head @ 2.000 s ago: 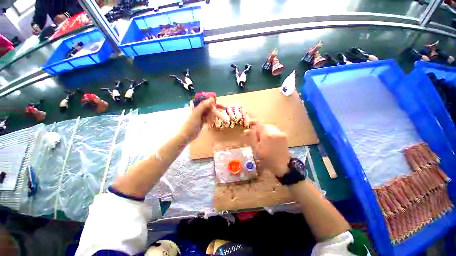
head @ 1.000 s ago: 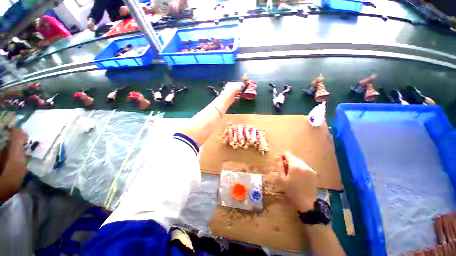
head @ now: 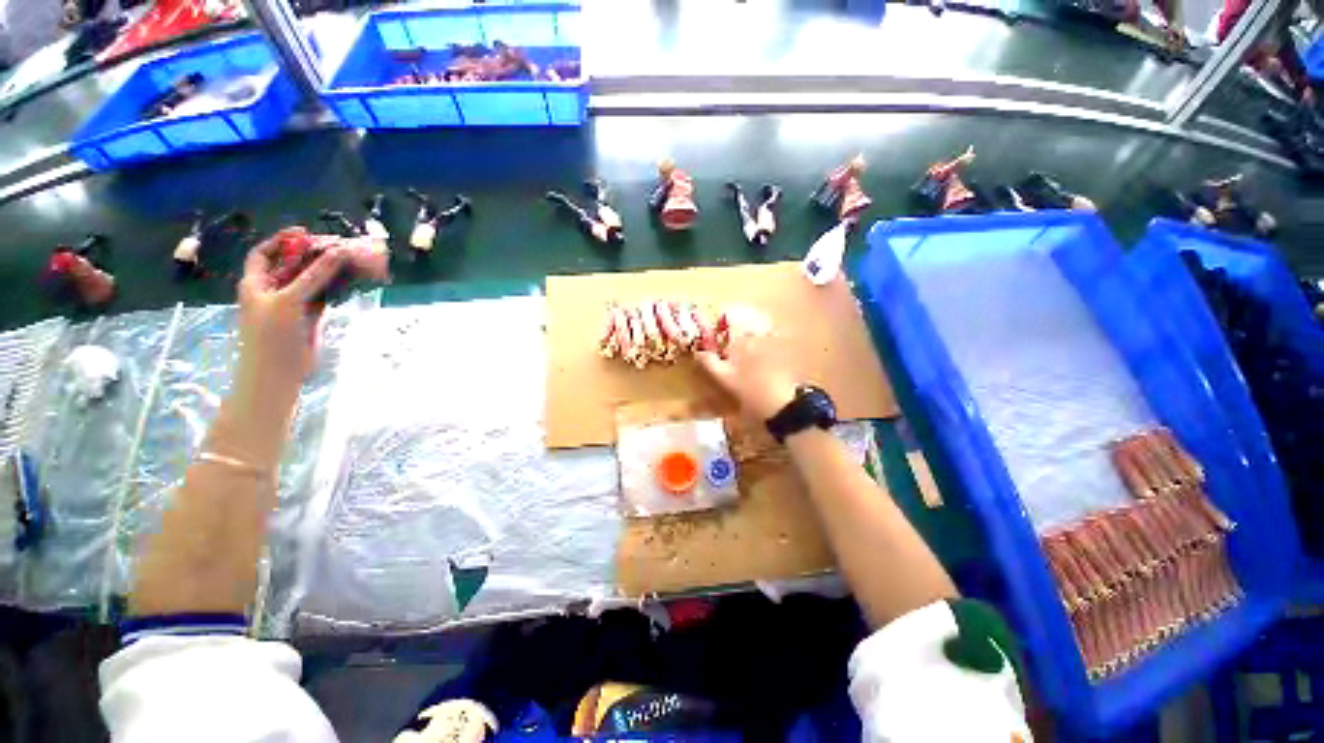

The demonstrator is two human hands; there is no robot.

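My left hand (head: 288, 288) holds a salmon and red figure part (head: 353, 257) at the left, over the near edge of the green belt. My right hand (head: 754, 375) is at the right end of the row of pink-red striped limb parts (head: 654, 333) on the cardboard sheet (head: 842, 349); its fingertips touch the row, and whether they grip a piece is hidden. An orange cap (head: 677, 472) and a smaller blue cap (head: 719, 469) sit on a clear square pad (head: 639, 491) in front of the row. A white pointed bottle (head: 826, 254) lies at the sheet's upper right corner.
A blue bin (head: 1002, 436) at the right holds rows of limb parts; another blue bin (head: 1260, 349) with black parts adjoins it. Red-brown and black-and-cream figure parts lie along the belt (head: 501, 261). Plastic sheeting (head: 436, 494) covers the left bench. Blue trays (head: 453, 106) stand across the belt.
My left hand has moved from the belt's middle to the left and now holds a salmon part; a red-brown part stands on the belt's middle. My right hand has moved up to the limb row.
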